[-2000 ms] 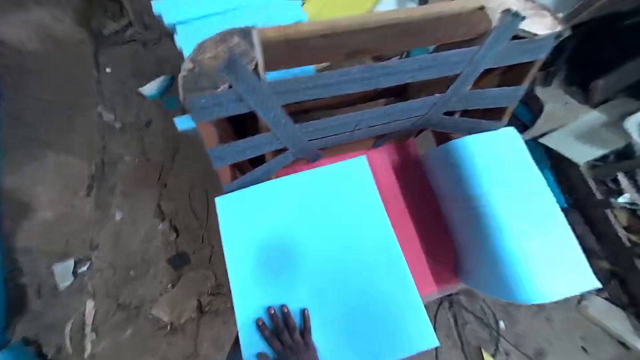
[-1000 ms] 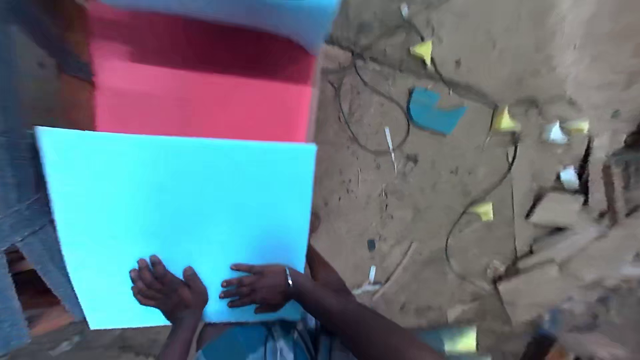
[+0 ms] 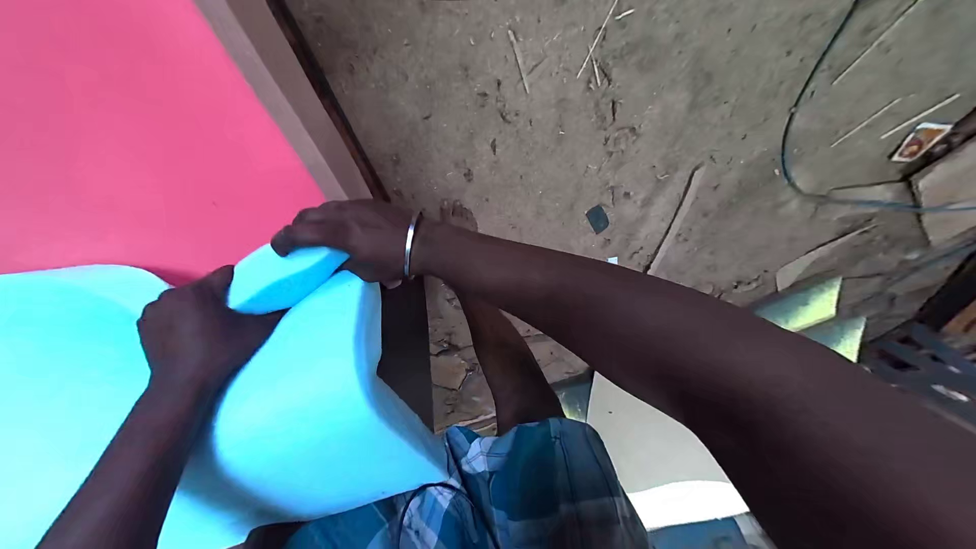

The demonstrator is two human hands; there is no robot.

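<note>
A light-blue foam sheet [image 3: 305, 427] lies bent and bunched up near my lap. My left hand [image 3: 194, 324] grips its folded edge, thumb and fingers pressed into the foam. Just to the right, my right hand [image 3: 354, 236], with a metal bangle at the wrist, is closed over the corner of the same fold. Beneath and beyond the foam is a flat pink-red surface [image 3: 137, 130], bordered by a wooden frame edge [image 3: 293, 99]. The foam hides part of that surface.
Brown ground [image 3: 549, 145] carries thin sticks and scraps. A dark cable [image 3: 793, 122] curves at the right. Yellowish foam offcuts [image 3: 808, 305] and a pale sheet [image 3: 648, 442] lie beyond my right forearm. My bare foot stands beside the frame.
Both hands lay flat on the blue foam sheet a second ago; now they grip its edge, which is folded up. The view has turned and come much closer.
</note>
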